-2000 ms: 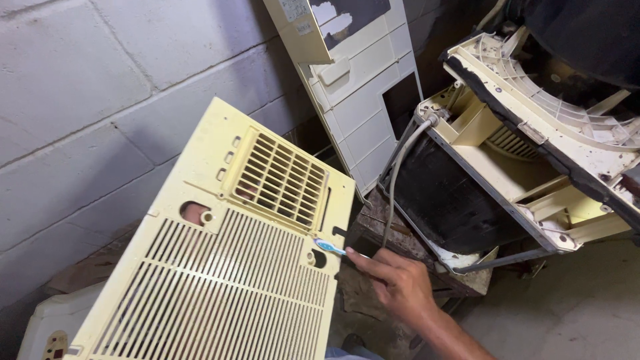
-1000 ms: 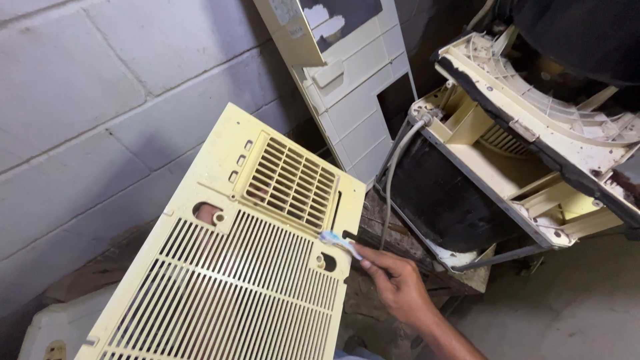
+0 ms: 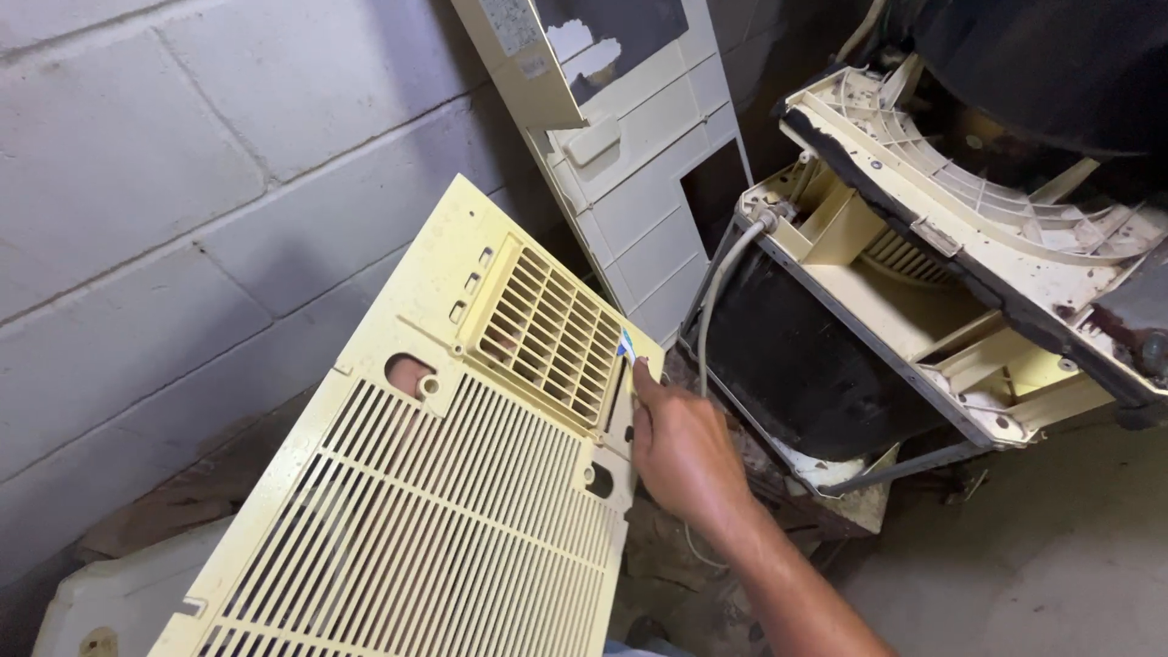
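Note:
A cream plastic front grille of an air conditioner (image 3: pixel 438 511) is tilted up in front of me, its slats towards the bottom and a square louvred vent (image 3: pixel 552 338) near the top. My right hand (image 3: pixel 684 447) grips a toothbrush (image 3: pixel 627 345) with a blue and white head, which lies against the right edge of the vent. Behind the grille is my left hand (image 3: pixel 409 376); skin shows through the oval opening and the slats, but the fingers are mostly hidden, so its hold cannot be made out.
A white plastic panel (image 3: pixel 639 219) leans on the painted block wall (image 3: pixel 137 182). At the right stands a dirty, partly dismantled appliance housing (image 3: pixel 876 301) with a grey cable (image 3: pixel 707 319). Another pale plastic part (image 3: pixel 119 584) lies at the lower left.
The toothbrush in my right hand has moved from the vent's lower corner up along its right edge. The grille was held tilted in the earlier frames too.

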